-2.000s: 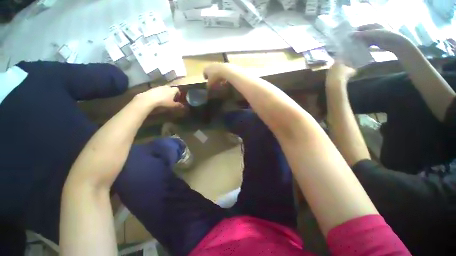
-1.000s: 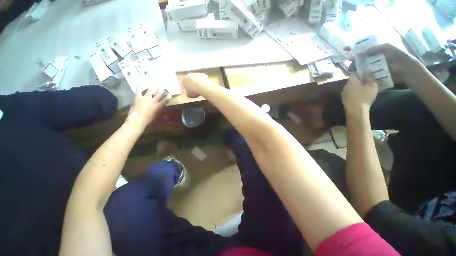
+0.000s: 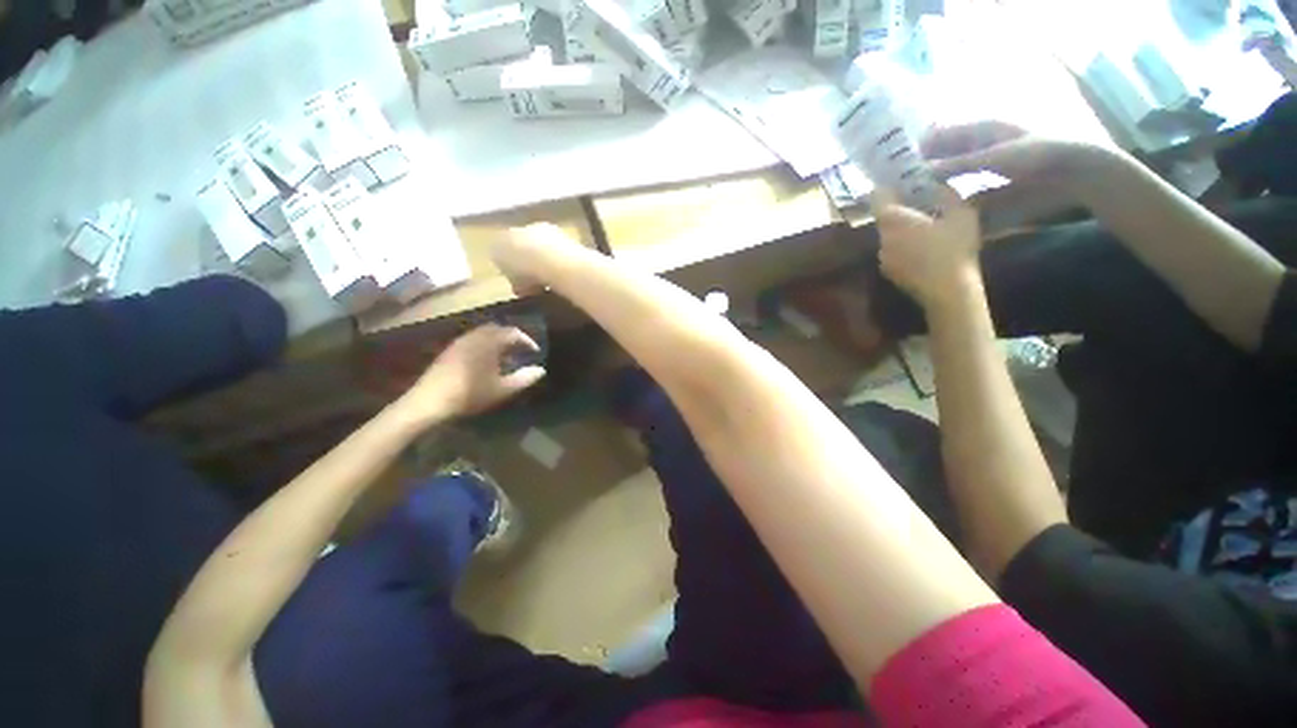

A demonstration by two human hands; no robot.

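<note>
A group of small white cartons (image 3: 330, 242) with dark print stands side by side at the table edge, left of my hands. My left hand (image 3: 484, 373) is below the table edge, its thumb and fingers apart, with nothing visible in it. The round pale container seen there before is hidden or too blurred to tell. My right hand (image 3: 534, 259) rests at the table's front edge with its fingers curled down. Its fingertips are hidden, so I cannot tell whether it holds anything.
A loose carton pile (image 3: 562, 88) lies across the white-covered table (image 3: 498, 157). At right, a neighbour's hands (image 3: 932, 235) hold a white printed carton (image 3: 882, 142). A dark sleeve (image 3: 214, 320) is close at left. My legs are below the table.
My left hand has left the carton group and moved right and down below the table edge. My right hand stays at the edge. The view has shifted, and the neighbour's carton has tilted.
</note>
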